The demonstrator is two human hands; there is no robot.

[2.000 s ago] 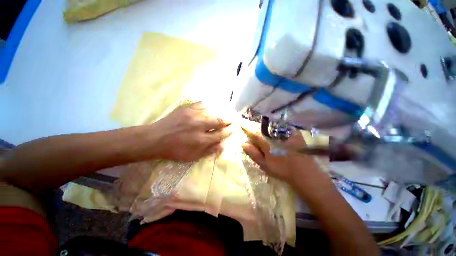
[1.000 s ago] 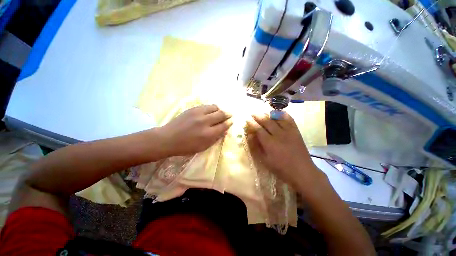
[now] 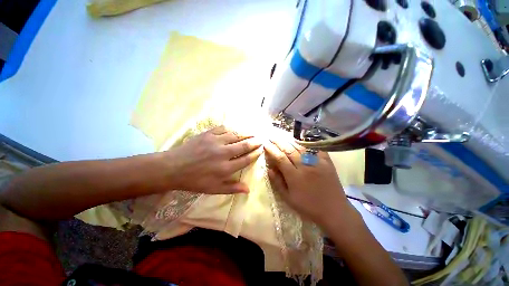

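The pale yellow workpiece (image 3: 215,215) with lace bands lies under both hands and hangs over the table's front edge towards the lap. My left hand (image 3: 215,159) lies flat on it, left of the needle area, fingers pointing right. My right hand (image 3: 304,176) lies on it at the right, fingertips close to those of the left hand. Both hands press on the cloth. The sewing machine (image 3: 335,72) stands just beyond the fingertips. The needle and presser foot are lost in bright glare.
A plain yellow panel (image 3: 178,78) lies behind the left hand. Blue-handled snips (image 3: 390,217) lie right of the right forearm, near a black flat object (image 3: 378,166). Yellow and white scraps (image 3: 474,246) hang at the lower right. A yellow bundle (image 3: 120,5) is at the far edge.
The camera view has shifted, so machine and table sit differently in the picture. Both hands stay on the workpiece near the needle area; the left hand's fingers are more spread than a second ago.
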